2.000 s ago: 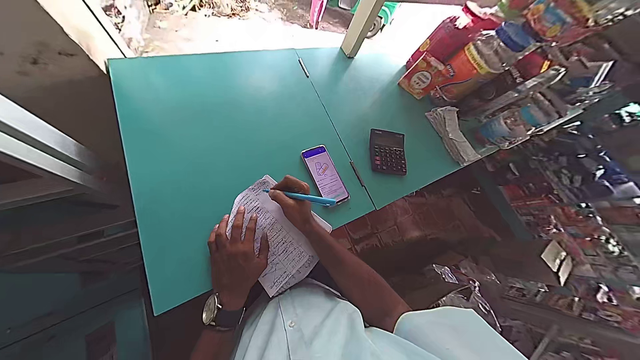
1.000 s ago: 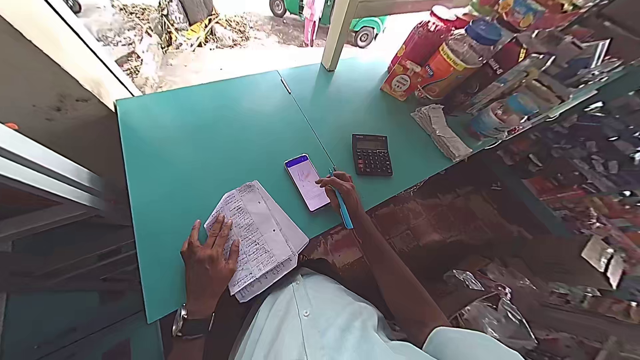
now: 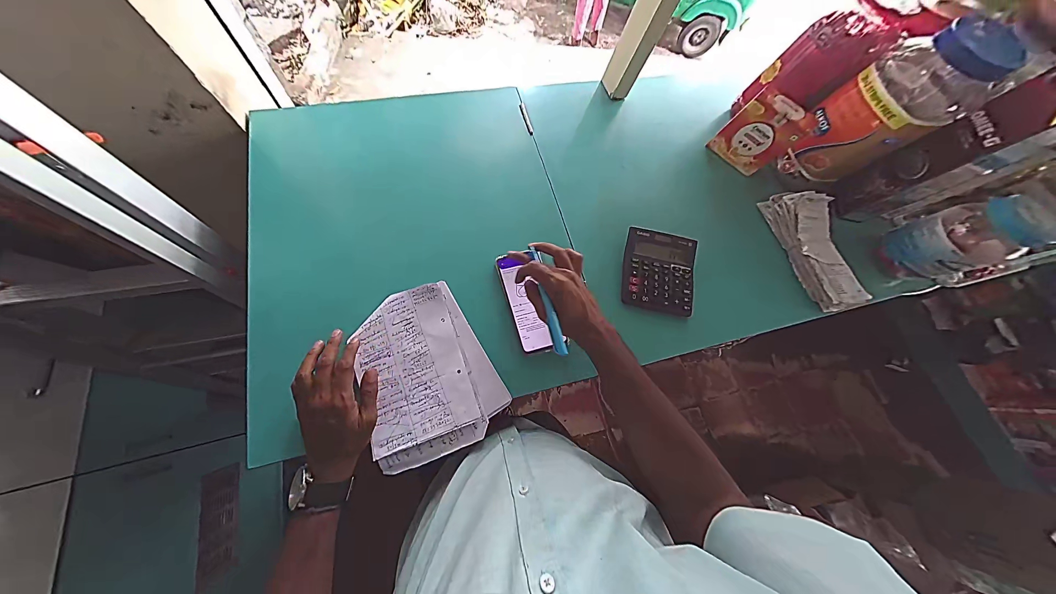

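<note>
My left hand (image 3: 332,404) lies with its fingers spread on the left edge of a stack of handwritten paper sheets (image 3: 425,371) at the near edge of the green counter. A watch is on that wrist. In my right hand (image 3: 565,293) is a blue pen (image 3: 554,328), pointing down toward me, while the fingers hover over or touch the upper part of a smartphone (image 3: 525,318). The phone lies face up with its screen lit, just right of the sheets. To the right of that hand a black Casio calculator (image 3: 659,272) rests on the counter.
The green counter (image 3: 371,190) has a seam with a metal hinge (image 3: 526,119). Folded paper slips (image 3: 813,247) lie at its right, beside plastic jars (image 3: 916,82) and a small carton (image 3: 759,132). A post (image 3: 635,49) rises at the far edge. Beyond, a person's legs and a green vehicle's wheel show.
My right hand was writing on the sheets two seconds ago and moved right to the phone, keeping the pen. My left hand has slid to the left edge of the sheets.
</note>
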